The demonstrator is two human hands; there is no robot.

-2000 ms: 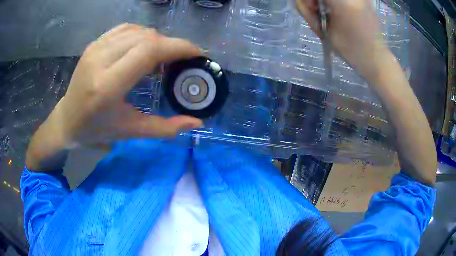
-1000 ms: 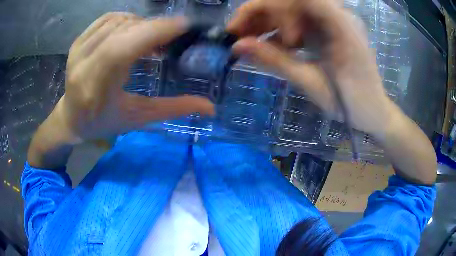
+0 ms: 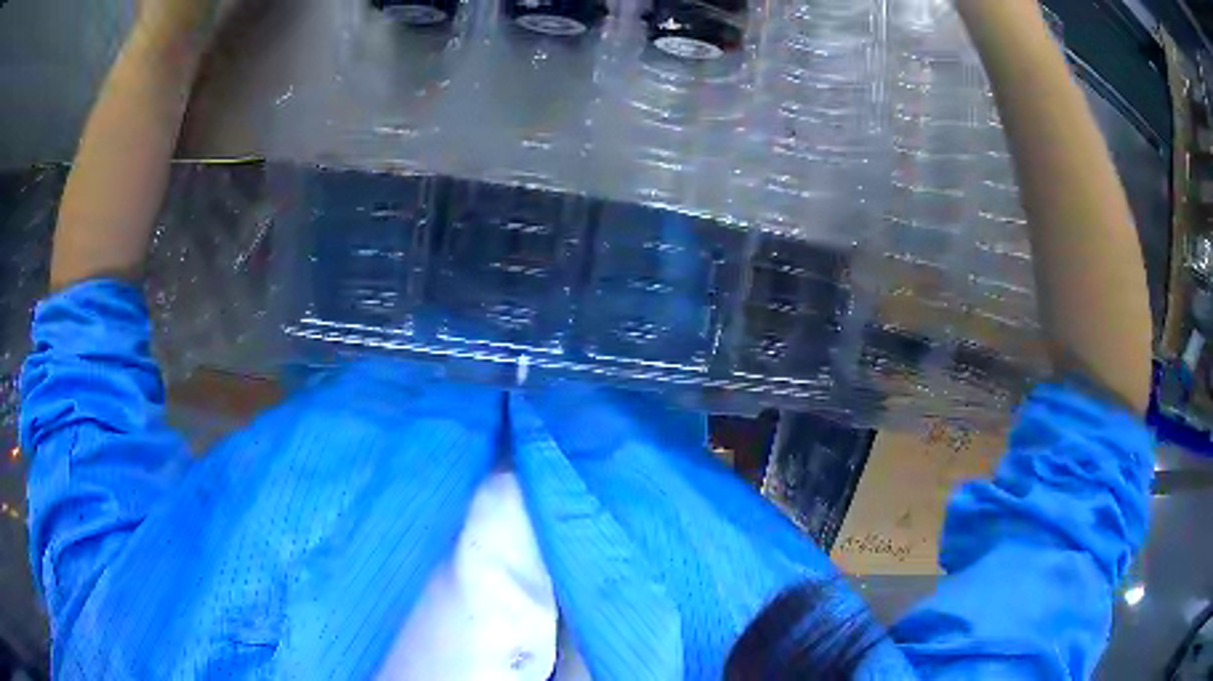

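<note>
A large clear blister tray (image 3: pixel 639 226) with rows of ribbed pockets lies across the bench and overhangs its near edge. Three round black units stand in it at the top edge of the picture: a left one (image 3: pixel 415 13), a middle one (image 3: pixel 548 20) and a right one (image 3: pixel 692 40), each with a silver ring. My left forearm runs up to the top left, where only the wrist and part of my left hand (image 3: pixel 184 11) show. My right forearm runs up along the tray's right side; my right hand is cut off by the top edge. No tweezers show.
Crinkled clear plastic (image 3: pixel 200 233) lies at left beside the tray. Brown cardboard (image 3: pixel 898 512) with handwritten marks lies low at right, with a dark flat object (image 3: pixel 814 466) beside it. A blue item (image 3: pixel 1177 419) is at the far right edge.
Both my hands have moved up and apart, mostly out of the picture. The black unit I held is no longer in my visible grasp. Three units now show in the tray, which has shifted.
</note>
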